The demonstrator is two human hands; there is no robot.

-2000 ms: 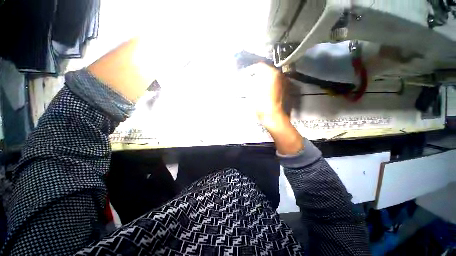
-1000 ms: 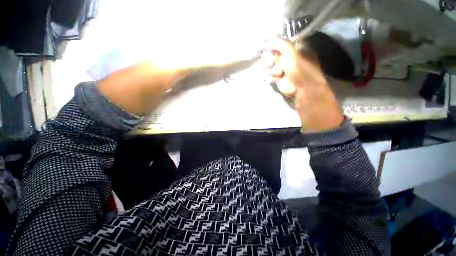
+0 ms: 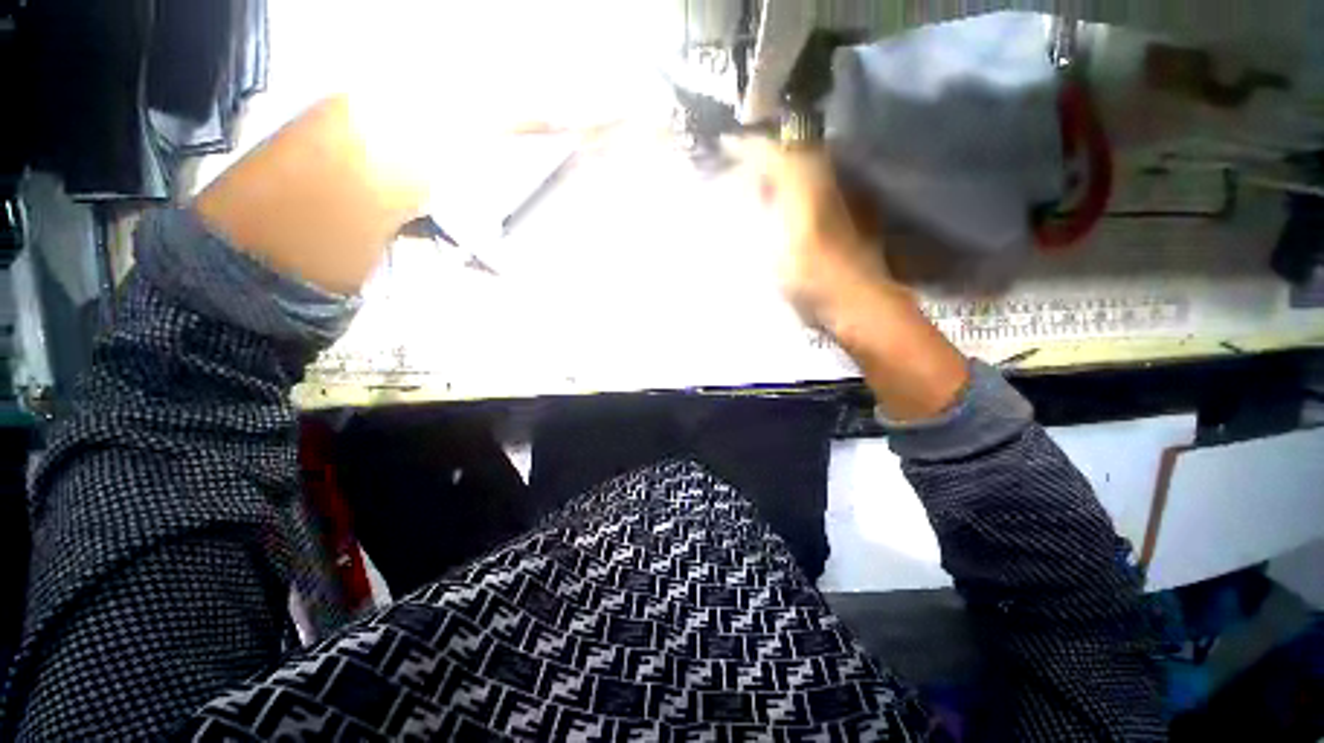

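Note:
My left hand [image 3: 381, 160] rests over the table at the left, its fingers washed out by glare. A small dark edge of cloth [image 3: 450, 244] shows below it. My right hand [image 3: 806, 225] is by the needle area, blurred, with its fingertips near a dark piece [image 3: 704, 124]. Whether the fingers grip it cannot be told. A grey and dark cloth [image 3: 951, 145] lies under the machine arm, just right of my right hand. The sewing machine's needle area [image 3: 762, 73] is partly hidden and overexposed.
Stacked black and grey cut pieces [image 3: 109, 102] hang at the left. A red loop handle [image 3: 1082, 167] lies under the machine arm. A printed ruler [image 3: 1075, 317] runs along the front table edge. White boards [image 3: 1241, 508] stand below at the right.
My right hand has moved slightly left and down from one second ago. My left hand has shifted left. The grey cloth under the arm now shows larger and further right.

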